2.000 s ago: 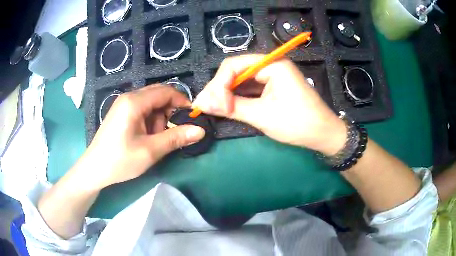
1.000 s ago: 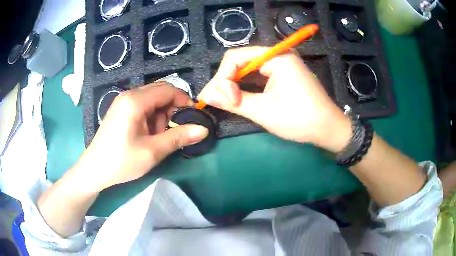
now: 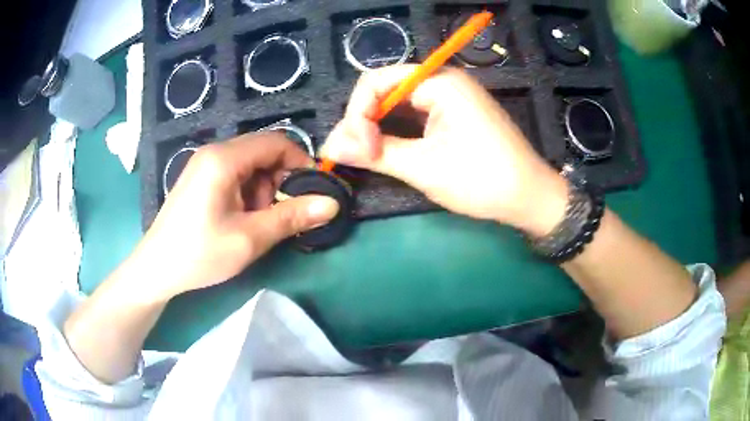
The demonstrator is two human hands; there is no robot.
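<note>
My left hand (image 3: 234, 210) holds a black round part (image 3: 317, 233) between thumb and fingers, over the front edge of the black foam tray (image 3: 317, 102). A small yellowish mark shows at the part's left side. My right hand (image 3: 444, 148) grips an orange stick (image 3: 434, 62) like a pen. The stick's lower tip is at the upper rim of the black part; exact contact is hard to tell. Its other end points up and right over the tray.
Tray pockets hold silver-rimmed watch cases (image 3: 275, 64) and black round parts (image 3: 569, 41). A translucent bottle (image 3: 82, 92) and papers (image 3: 51, 218) lie left. A pale green tub (image 3: 654, 25) stands upper right. Blue plastic (image 3: 33, 395) shows lower left; a yellow-green sleeve (image 3: 734, 370) lower right.
The orange stick has become steeper, with its upper end moved up and left. Its tip has shifted to the black part's upper rim. My left hand still holds the part.
</note>
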